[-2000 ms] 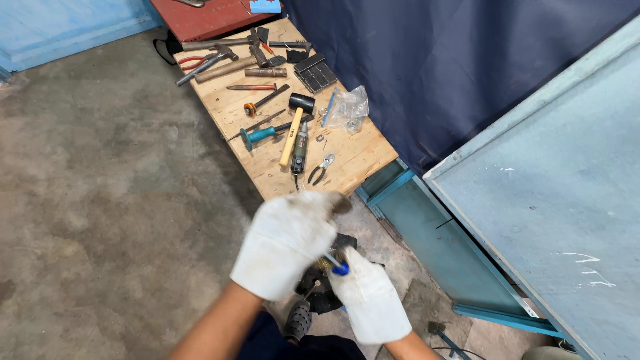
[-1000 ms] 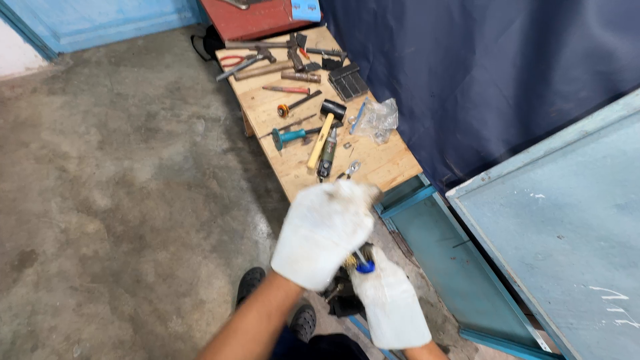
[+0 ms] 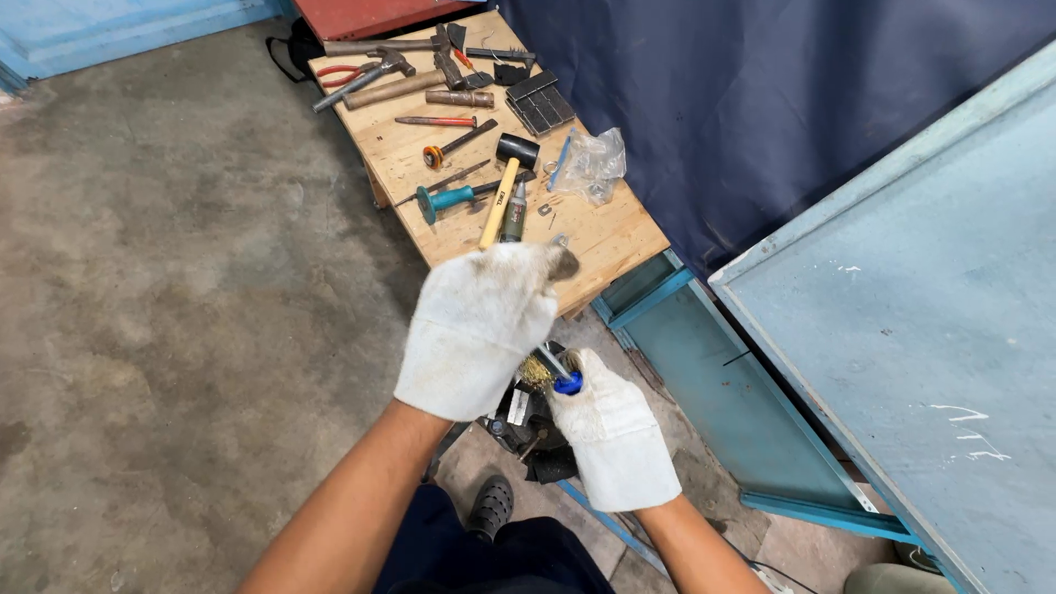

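Note:
My left hand (image 3: 483, 330), in a white work glove with a dirty fingertip area, is in front of me beyond the table's near edge; its fingers are curled and what lies under them is hidden. To its lower right my right hand (image 3: 615, 433), gloved too, is closed around a metal tool with a blue end (image 3: 568, 384). The tool's shiny shaft runs up-left towards my left hand. Brass-coloured wire bristles (image 3: 536, 373) show between the hands. Below them is a dark metal device (image 3: 520, 421), partly hidden.
A wooden table (image 3: 610, 239) holds a black-headed mallet (image 3: 518, 151), a teal-handled chisel (image 3: 445, 200), a rotary tool (image 3: 515, 216), a claw hammer (image 3: 367, 78), red-handled pliers (image 3: 342, 74) and a plastic bag (image 3: 596, 161). A blue metal panel (image 3: 891, 247) stands at right.
Both hands stay close together over the dark device, with the blue-ended tool between them throughout. The view has shifted somewhat.

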